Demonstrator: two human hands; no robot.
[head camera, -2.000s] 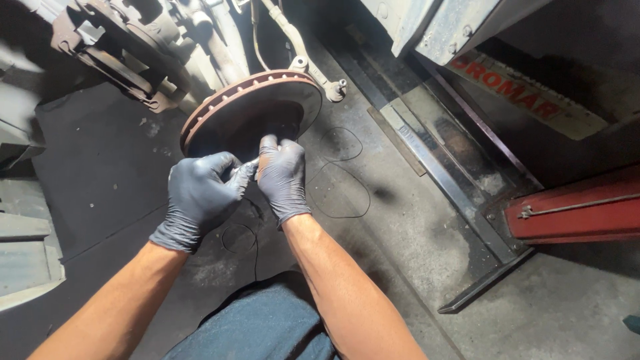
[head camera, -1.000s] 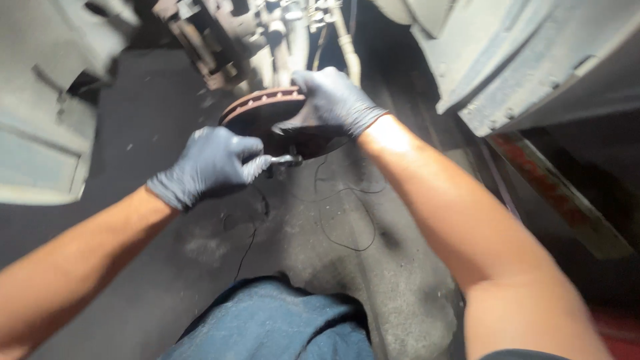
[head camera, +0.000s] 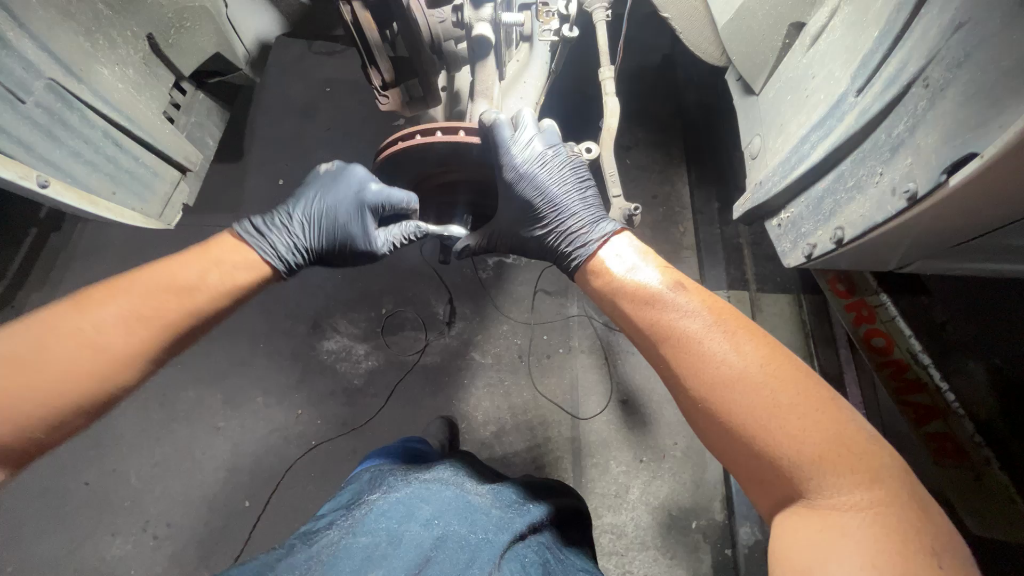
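Note:
A vented brake disc (head camera: 432, 172) with a rusty rim sits below the suspension parts at the upper middle. My left hand (head camera: 336, 212), in a dark glove, is closed on a small metal wrench (head camera: 450, 230) whose end lies at the lower front of the disc. My right hand (head camera: 540, 192), gloved too, grips the disc's right side, fingers over its top edge and thumb low beside the wrench end. What the wrench end sits on is partly hidden.
A brake caliper (head camera: 392, 56) hangs above the disc; a rod (head camera: 610, 120) hangs to its right. Vehicle body panels (head camera: 888, 120) flank both sides. A thin cable (head camera: 340, 436) lies looped on the floor. A lift beam (head camera: 912, 376) bearing lettering is at the right.
Two seconds ago both hands were together at the disc's lower front; my right hand has since moved up onto its right side. The view has shifted.

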